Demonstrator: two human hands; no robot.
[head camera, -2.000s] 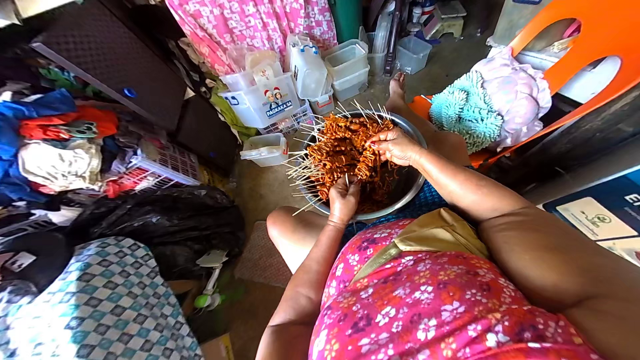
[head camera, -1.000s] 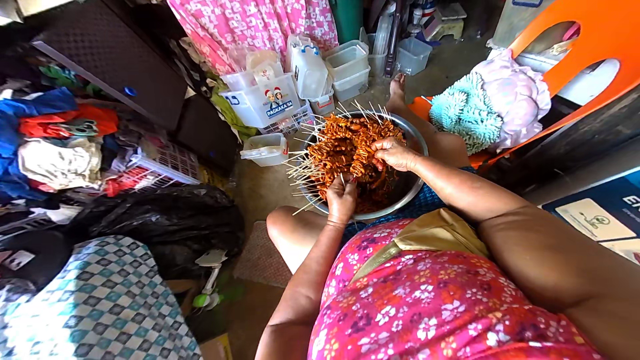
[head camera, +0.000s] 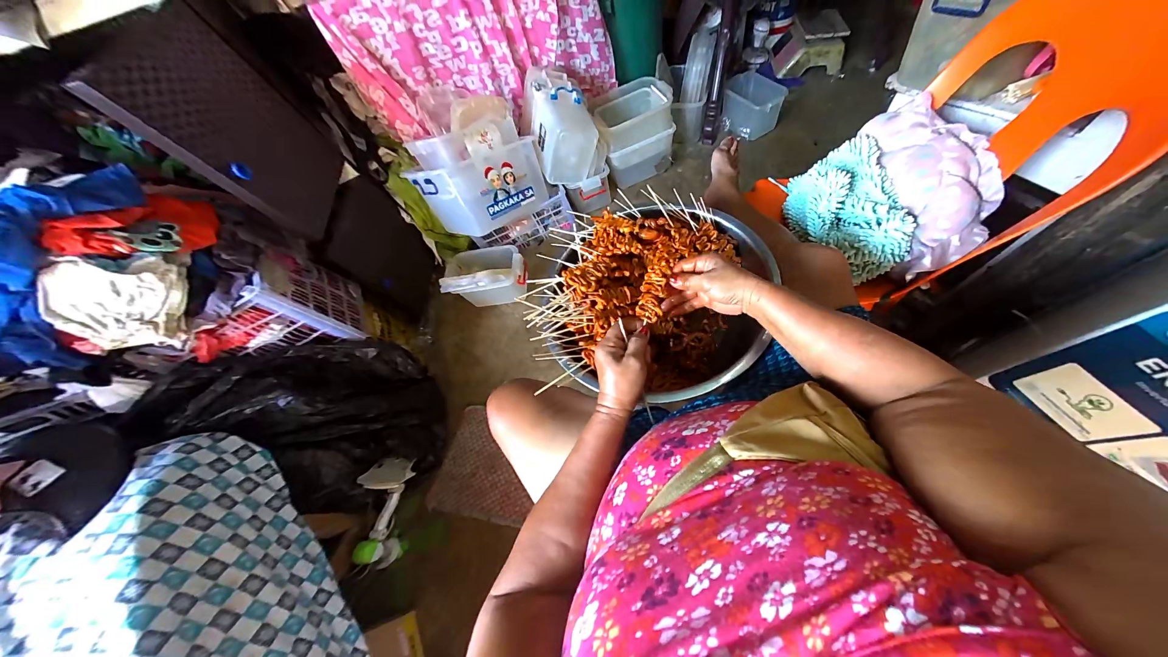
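A round metal basin (head camera: 772, 265) rests at my lap, holding many skewers of reddish-brown folded meat strips (head camera: 607, 265). The bare ends of the wooden sticks (head camera: 554, 315) fan out over its left and far rim. Above the near left part of the basin, my left hand (head camera: 623, 360) pinches the lower end of a stick. Strips on that skewer (head camera: 655, 283) run upward between my hands. My right hand (head camera: 712, 285) has its fingertips at these strips, right of the skewer. Loose dark-red strips (head camera: 680, 351) lie lower in the basin, partly in shadow.
Beyond the basin stand plastic tubs (head camera: 479, 196) and an open small container (head camera: 485, 276). An orange chair (head camera: 1077, 73) with a teal cloth (head camera: 849, 208) is at right. A black plastic bag (head camera: 301, 411), a laundry basket (head camera: 310, 297) and a checkered cloth (head camera: 182, 547) lie left.
My right hand was higher over the skewers two seconds ago and is now lower, nearer my left hand. The left hand has stayed at about the same place.
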